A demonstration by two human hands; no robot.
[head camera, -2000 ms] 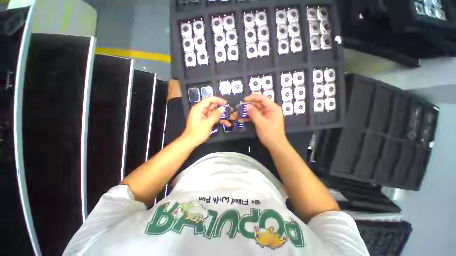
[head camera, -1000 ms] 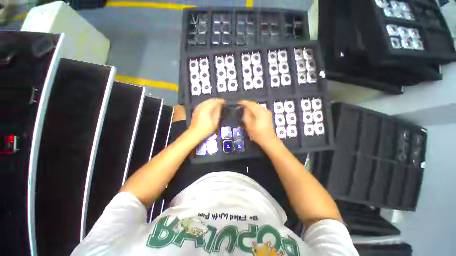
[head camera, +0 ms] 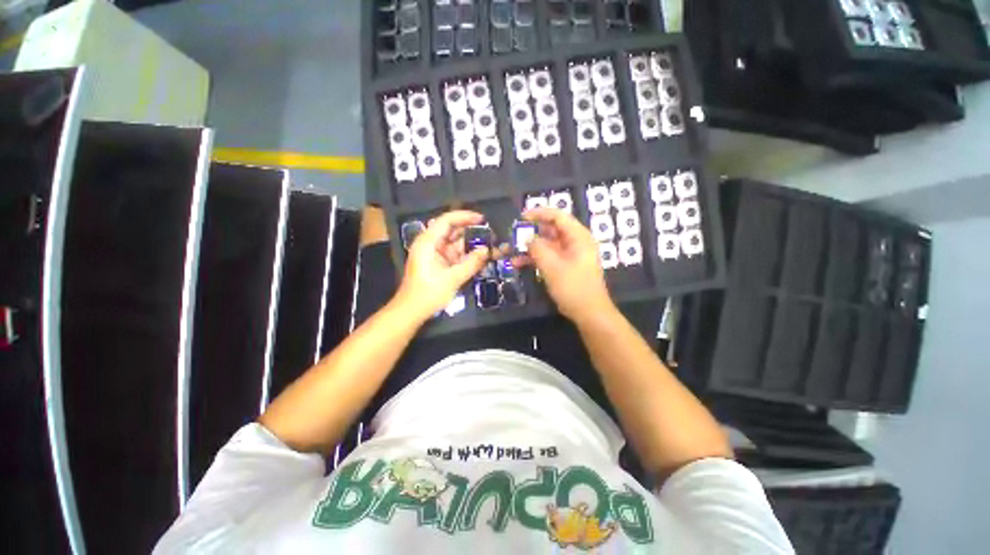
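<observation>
The black parts tray [head camera: 711,206] lies in front of me, with two rows of pockets. Square parts with white ring faces [head camera: 532,114] stand in pairs in most pockets. My left hand [head camera: 436,260] holds a dark-faced square part [head camera: 478,237] between fingers and thumb. My right hand [head camera: 568,260] holds another square part [head camera: 524,236] with a bright, shiny face. Both are held over the front row's second pocket. Dark glossy parts [head camera: 489,293] lie just below the hands. My hands partly hide the front row's left pockets.
A second tray [head camera: 375,43] with dark parts lies beyond. Stacked trays [head camera: 820,293] stand at right, and another stack [head camera: 782,92] at upper right. Black panels with white edges [head camera: 125,325] overlap at left, before a cream block [head camera: 141,65]. The floor has a yellow line [head camera: 288,160].
One second ago both hands were low in the second front pocket; now they hold two parts up over it. The white-faced pair seen there two seconds ago no longer shows. The view has shifted.
</observation>
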